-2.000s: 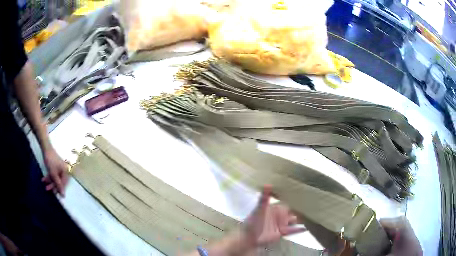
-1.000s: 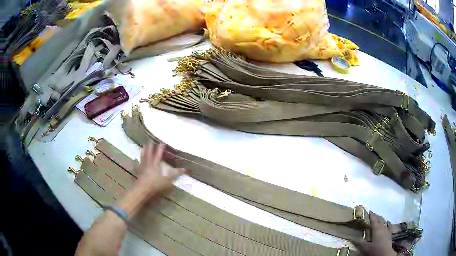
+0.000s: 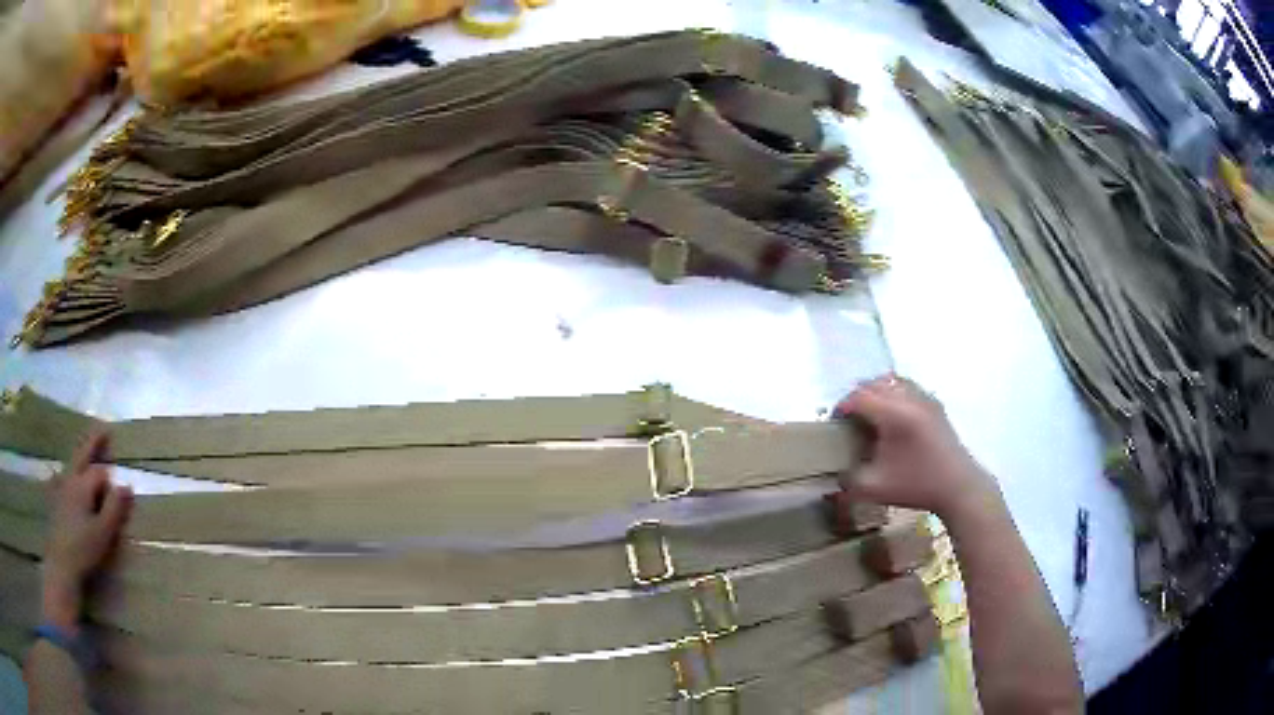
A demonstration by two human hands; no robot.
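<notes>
Khaki webbing straps (image 3: 419,559) lie side by side along the near part of the table, slightly overlapping. Gold slide adjusters (image 3: 671,464) cross them right of centre, and dark brown tabs (image 3: 894,548) show near their right ends. My right hand (image 3: 908,440) grips the right end of an upper strap of the row, fingers curled over it. My left hand (image 3: 87,524) rests on the straps at the far left with its fingertips at a strap edge; whether it pinches one is unclear. The left strap ends are partly cut off.
A thick strap pile (image 3: 419,168) with gold hooks at both ends lies behind the row. A looser strap heap (image 3: 1076,266) runs down the right side. A small dark slim item (image 3: 1081,545) lies beside it. A bulging bag with yellow contents (image 3: 252,42) and a tape roll (image 3: 489,17) are at the back.
The view has turned right. The upper straps, apart from the row a second ago, now lie close against it. My right hand has moved to a strap end; my left hand sits at the left.
</notes>
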